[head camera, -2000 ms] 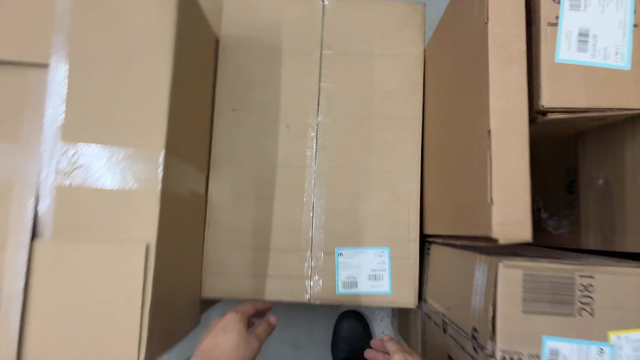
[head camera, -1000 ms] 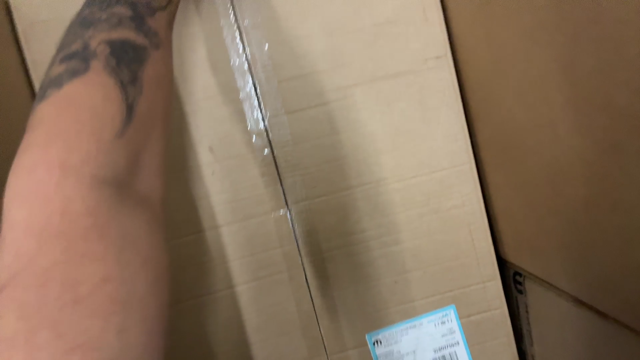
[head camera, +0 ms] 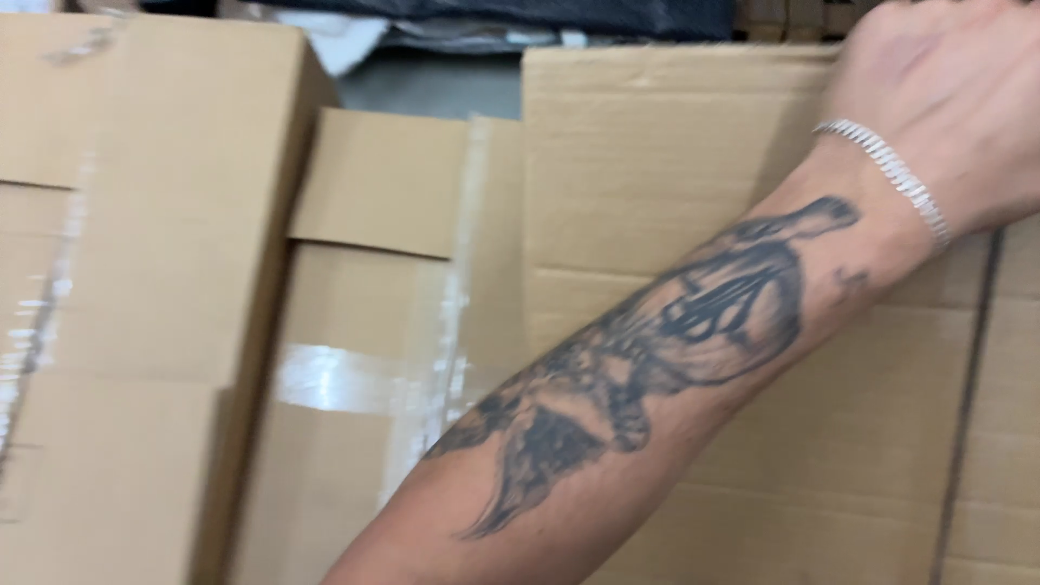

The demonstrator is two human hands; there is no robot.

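My left hand, with a silver chain bracelet at the wrist, is at the upper right, over the far edge of a large cardboard box. The tattooed forearm crosses above this box from the bottom middle. My fingers are cut off by the frame's top edge, so whether they grip the box cannot be seen. A dark seam runs down the box's top at the right. My right hand is out of view.
To the left stand a taped cardboard box and, farther left, another large taped carton. Grey floor shows behind them. Dark material lies along the top edge, beside white plastic.
Two seconds ago both hands were at the near edge of the large box; now my left arm reaches across it to the far edge. The view has shifted left and forward.
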